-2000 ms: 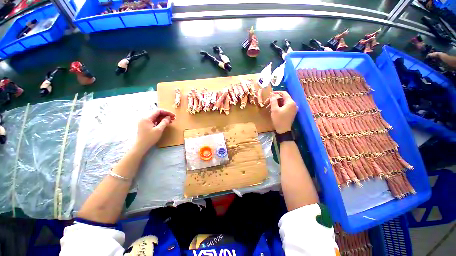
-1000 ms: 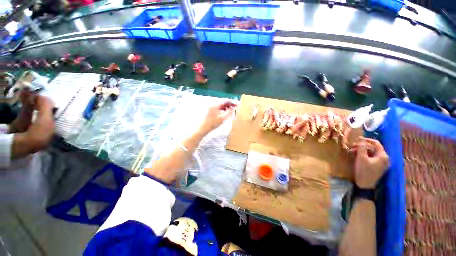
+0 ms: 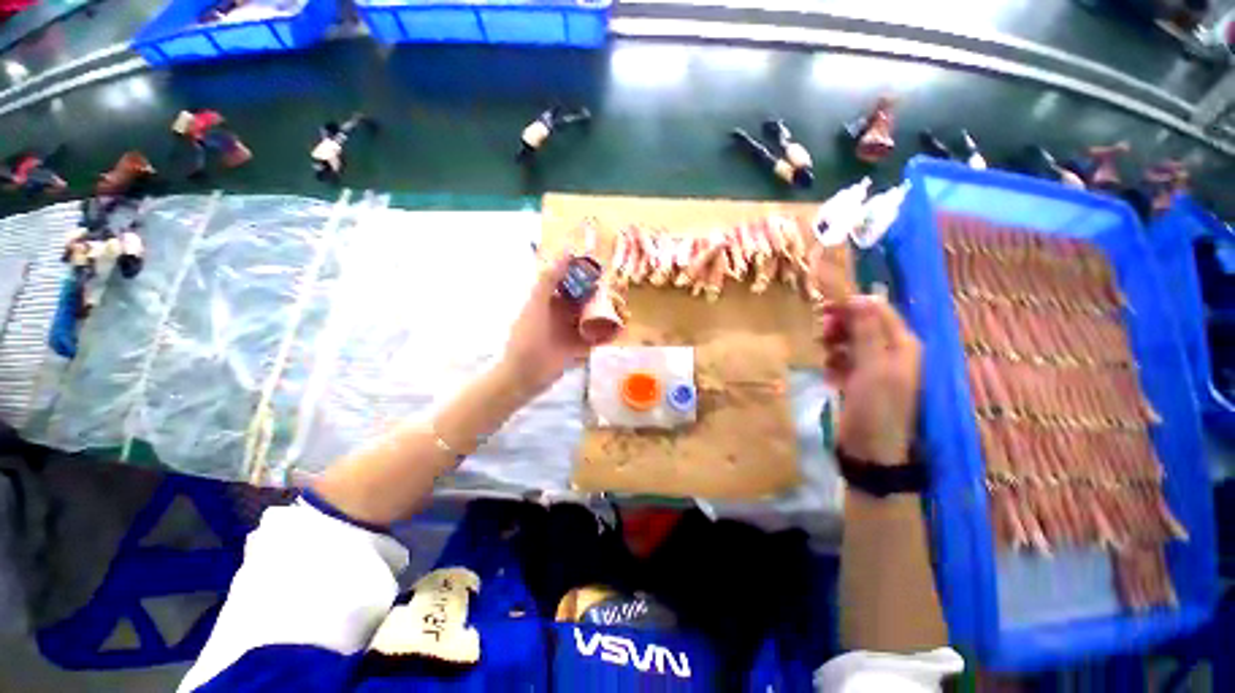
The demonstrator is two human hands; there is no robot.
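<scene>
My left hand (image 3: 549,325) holds a figure body (image 3: 588,291) with a dark upper part and a pink-brown flared end, over the left edge of the upper cardboard sheet (image 3: 704,318). My right hand (image 3: 870,355) is at the sheet's right edge, blurred, with fingers curled; I cannot tell if it holds anything. A row of slim pink-brown limb parts (image 3: 711,257) lies on the sheet. Below, a pale pot tray (image 3: 616,409) with an orange pot (image 3: 641,391) and a small blue pot (image 3: 681,397) sits on the stained work board (image 3: 691,467).
A large blue crate (image 3: 968,542) of packed limb parts stands at the right. White bottles (image 3: 860,214) lie by its upper corner. Figure pieces (image 3: 549,131) lie along the green belt (image 3: 447,149). Clear plastic sheeting (image 3: 203,325) is at the left. Another blue crate (image 3: 488,25) stands beyond.
My left hand now holds a figure body, where a second ago no body was in it. My right hand remains near the sheet's right edge. The view has swung left, then back right.
</scene>
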